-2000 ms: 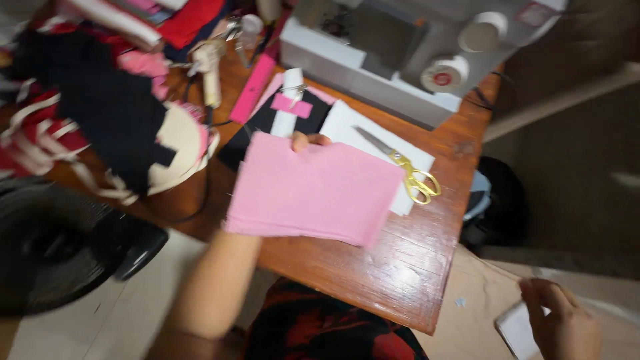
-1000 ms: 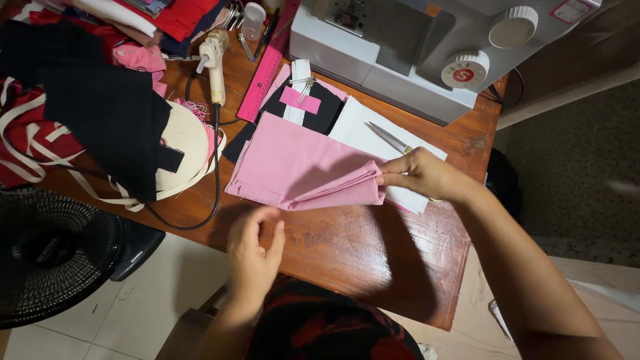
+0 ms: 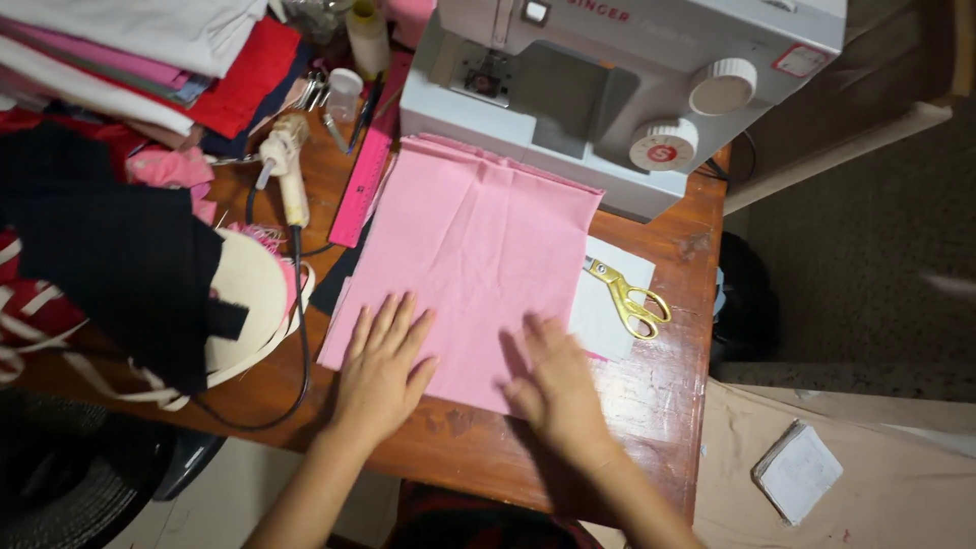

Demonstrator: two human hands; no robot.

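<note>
Pink fabric point(image 3: 488, 252) lies spread on the wooden table, its far edge against the base of a Singer sewing machine point(image 3: 595, 114). My left hand point(image 3: 385, 366) rests flat on the near left part of the cloth, fingers apart. Over the near right part is my right hand point(image 3: 553, 381), blurred, fingers apart and holding nothing; whether it touches the cloth I cannot tell. Gold-handled scissors point(image 3: 629, 301) lie right of the fabric on a white sheet point(image 3: 614, 324), their blades mostly hidden under the cloth. A pink ruler point(image 3: 370, 168) lies along the fabric's upper left side.
A glue gun point(image 3: 290, 171) with a black cord is left of the ruler. Beyond it are a thread cone point(image 3: 368, 38), a small clear container point(image 3: 345, 95) and piled fabrics point(image 3: 152, 61). Black cloth point(image 3: 107, 244) covers the table's left part. A fan point(image 3: 69, 465) stands at lower left.
The folded pink fabric has been opened out into a larger piece reaching the machine. My right hand has let go of its edge. My left hand has moved onto the cloth.
</note>
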